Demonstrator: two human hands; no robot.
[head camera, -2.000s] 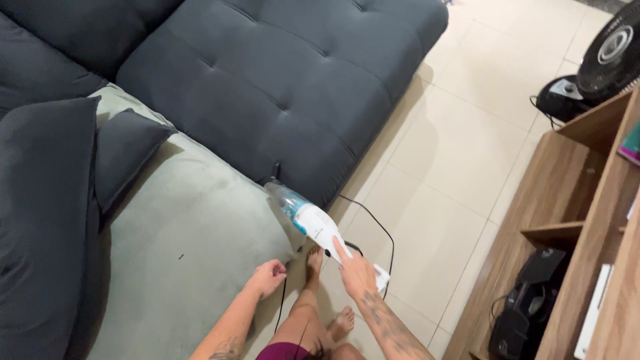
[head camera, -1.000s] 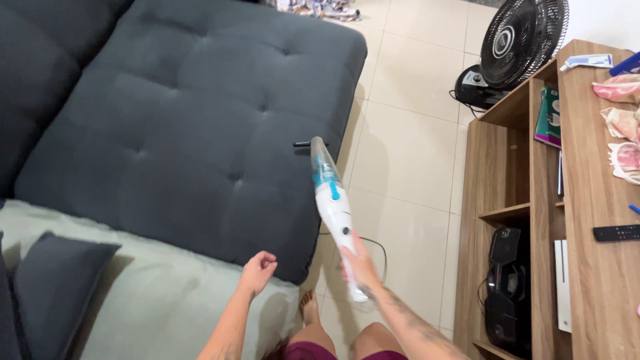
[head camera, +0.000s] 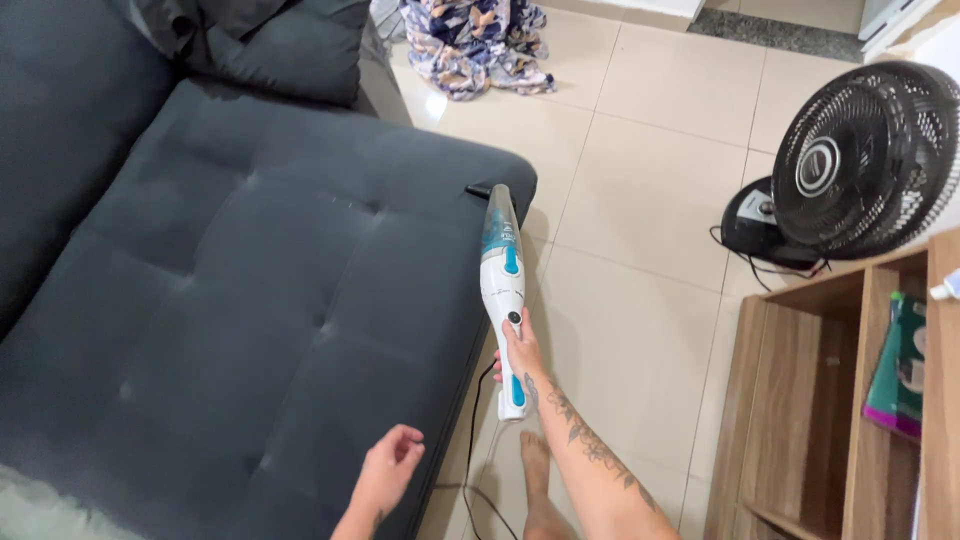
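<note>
My right hand (head camera: 519, 349) grips the handle of a white and blue corded handheld vacuum cleaner (head camera: 501, 259). The black nozzle (head camera: 478, 192) at its far end lies at the front corner of the dark grey sofa seat (head camera: 247, 300); whether it presses on the fabric I cannot tell. My left hand (head camera: 391, 459) hovers over the seat's near right part, fingers loosely curled, holding nothing. From near the handle a black power cord (head camera: 471, 450) runs down to the floor.
A black fan (head camera: 847, 165) stands at the right beside a wooden shelf unit (head camera: 799, 397). Patterned cloth (head camera: 476, 45) lies on the tiled floor (head camera: 622, 300) beyond the sofa. Dark cushions (head camera: 277, 52) rest at the seat's far end. My bare foot (head camera: 535, 457) is beside the sofa.
The vacuum cleaner has moved along the seat's edge to its far corner, held in my right hand throughout. My left hand is now over the dark seat. The view has shifted toward the far end.
</note>
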